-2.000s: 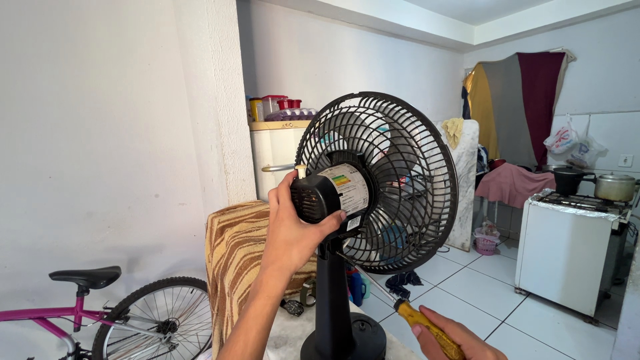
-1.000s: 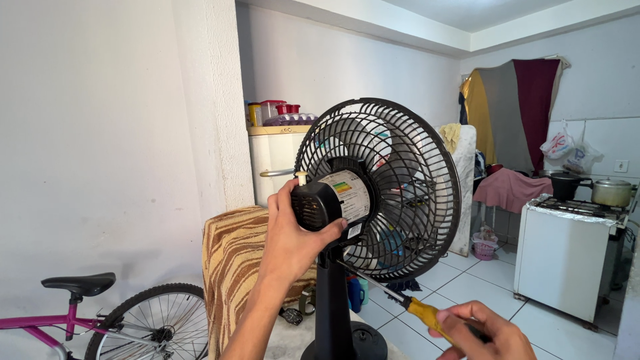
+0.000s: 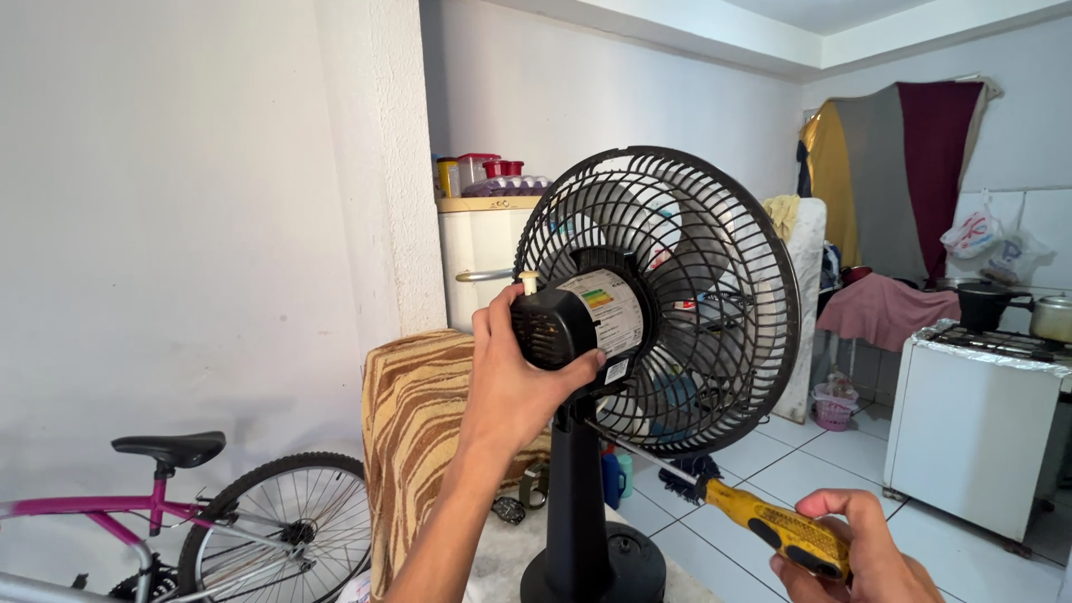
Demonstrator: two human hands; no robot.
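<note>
A black electric fan point(image 3: 578, 494) stands upright on a light surface, its rear grille and motor housing facing me. My left hand point(image 3: 528, 368) grips the black motor housing point(image 3: 553, 327), thumb near the labels and fingers by the cream knob point(image 3: 528, 281) on top. In my right hand point(image 3: 863, 544) is a screwdriver with a yellow and black handle point(image 3: 779, 529), held at the handle's end. Its metal shaft point(image 3: 645, 455) points up and left, with the tip at the top of the fan's neck, below the motor. The exact contact of the tip is hidden.
Behind the fan's base lie wristwatches point(image 3: 533, 486) beside a brown striped cloth point(image 3: 419, 394). A pink bicycle point(image 3: 159, 502) leans at left. Farther back are a refrigerator point(image 3: 481, 243) with containers on top, a white stove point(image 3: 963, 427) with pots, and a tiled floor point(image 3: 787, 452).
My right hand has shifted its hold on the screwdriver's handle, with its fingers more spread now. The left hand stays on the motor housing.
</note>
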